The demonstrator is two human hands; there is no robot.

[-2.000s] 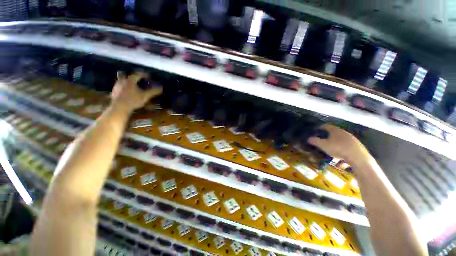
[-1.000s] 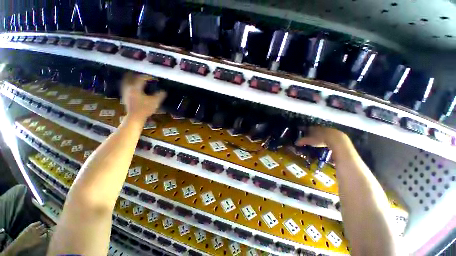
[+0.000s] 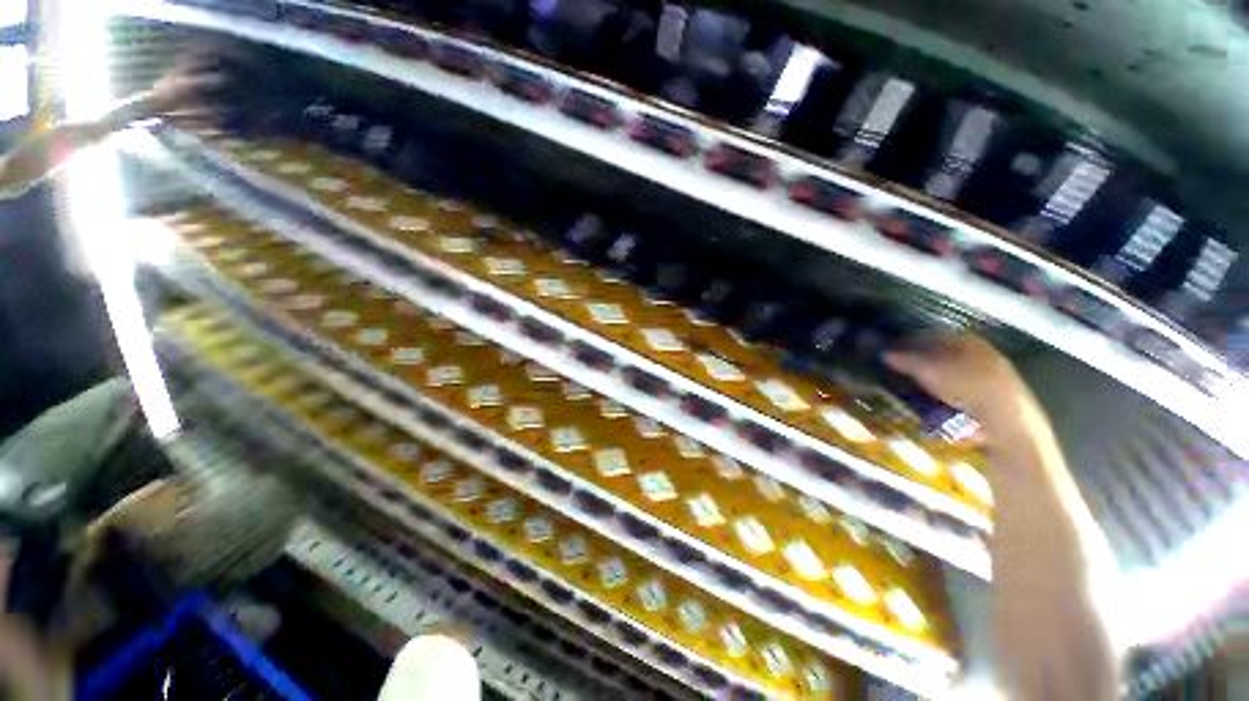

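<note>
The frame is blurred by motion. My right hand (image 3: 966, 377) is inside the upper open shelf at the right, its fingers closed around dark power adapters (image 3: 931, 411); how many I cannot tell. More dark adapters (image 3: 822, 332) stand in a row behind and left of it on the yellow socket board (image 3: 692, 342). My left hand cannot be made out. A pale rounded shape (image 3: 432, 674), cut off by the bottom edge, may be part of my left arm.
Another person's arm (image 3: 82, 137) reaches into the shelf at the far left. A blue crate (image 3: 185, 644) is at the bottom left. A bright tube light (image 3: 130, 329) runs down the left rack edge. Adapters stand on the shelf above (image 3: 877, 123).
My left hand has left the shelf. The view has shifted left, bringing in the blue crate and the other person's arm. My right hand stays at the shelf's right end.
</note>
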